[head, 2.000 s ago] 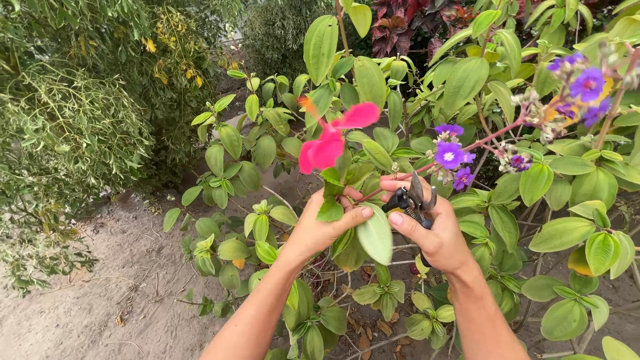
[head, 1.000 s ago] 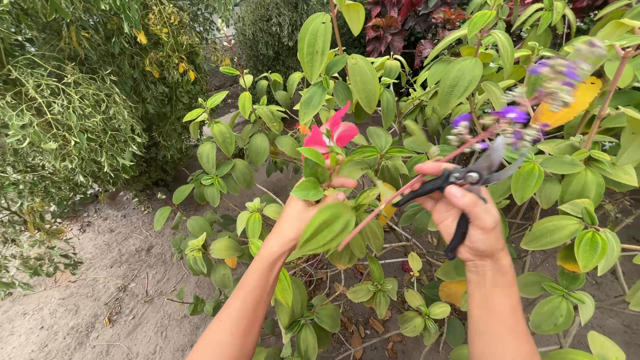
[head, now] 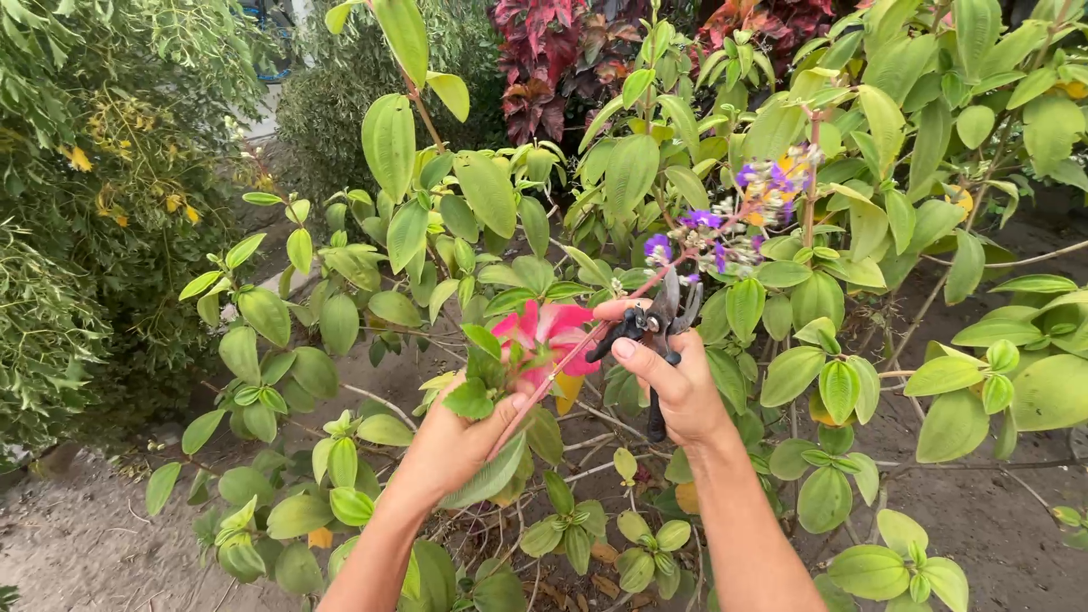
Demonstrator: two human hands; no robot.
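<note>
My left hand (head: 463, 433) grips the lower end of a pinkish flower stem (head: 568, 360) together with a pink-red flower (head: 544, 340) and its green leaves. The stem slants up to the right and carries a cluster of purple flowers (head: 710, 238) with pale buds. Black-handled pruning shears (head: 659, 327) rest in my right hand (head: 671, 387), their metal blades pointing up and right beside the stem. The fingers of that hand also touch the stem above the pink-red flower.
A broad-leaved green shrub (head: 629, 174) spreads around and behind both hands. Feathery bushes (head: 110, 195) stand at the left, and red-leaved plants (head: 540, 59) at the back. Thin bare branches cross low over sandy soil (head: 76, 540).
The purple-flowered stem has come down beside the pink-red flower. My right hand, with the shears, was lower and nearer the left hand two seconds ago, then swung right.
</note>
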